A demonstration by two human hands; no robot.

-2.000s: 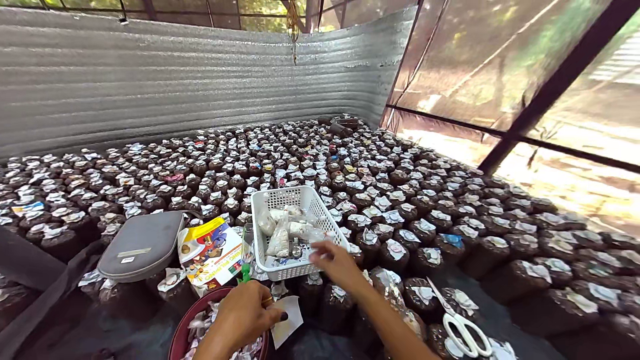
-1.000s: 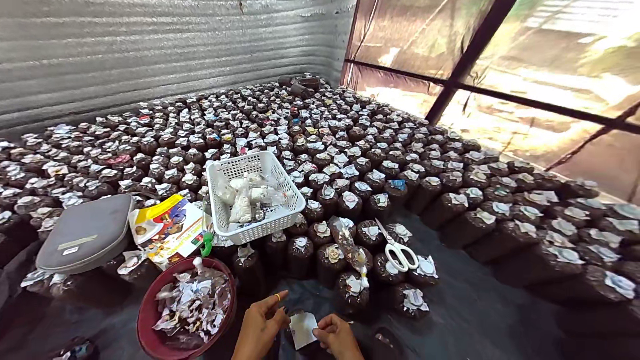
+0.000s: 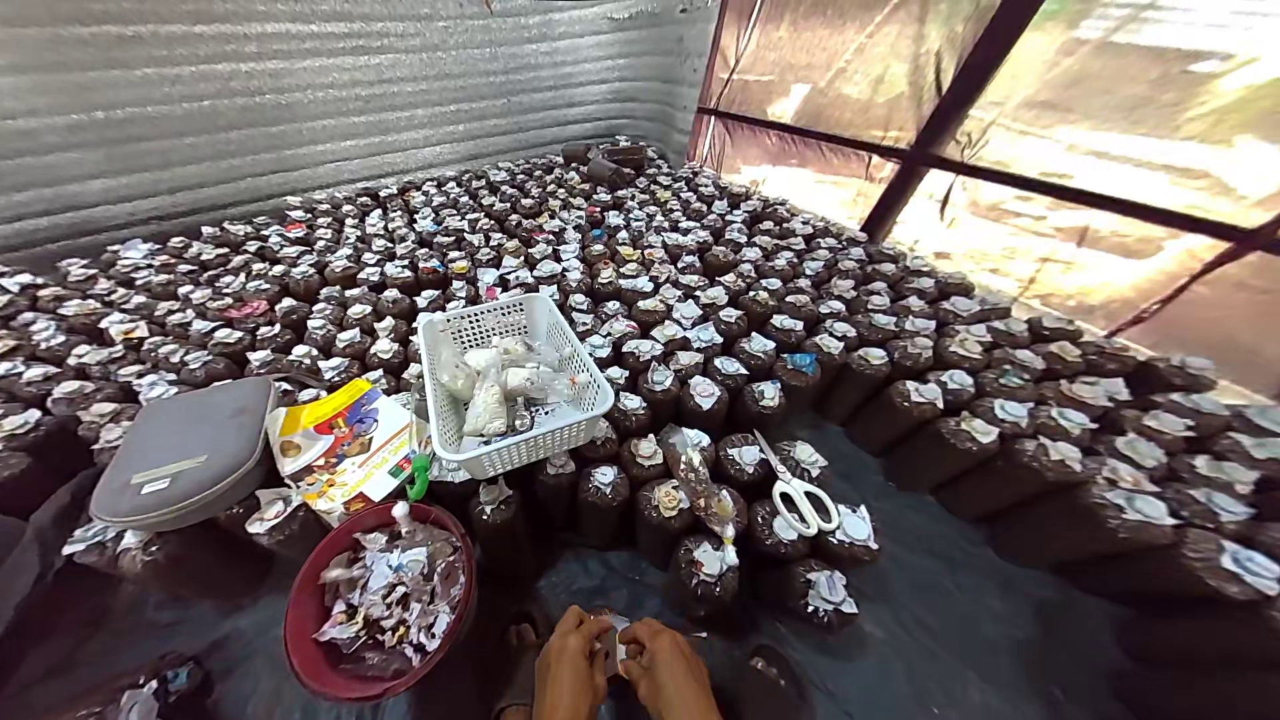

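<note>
At the bottom centre, my left hand (image 3: pixel 574 655) and my right hand (image 3: pixel 660 660) are close together with a small piece of white paper (image 3: pixel 617 640) between their fingertips. What lies under the fingers is partly hidden. To the left stands a dark red basin (image 3: pixel 298 630) full of paper scraps. Beyond my hands, a white perforated plastic basket (image 3: pixel 535 447) holds several clear bags of whitish material (image 3: pixel 487 408). White-handled scissors (image 3: pixel 803 503) rest on the filled bags up and right of my hands, beside a clear plastic bag with small contents (image 3: pixel 705 487).
Many dark filled grow bags with paper-covered tops (image 3: pixel 700 395) stand in dense rows. A grey zip case (image 3: pixel 190 450) and a colourful printed packet (image 3: pixel 345 440) rest at the left, near a green object (image 3: pixel 419 477). Black sheeting (image 3: pixel 940 610) covers the ground.
Two seconds ago my right hand was at the basket and my left above the basin. Both hands have since come together around the paper, and the view has turned.
</note>
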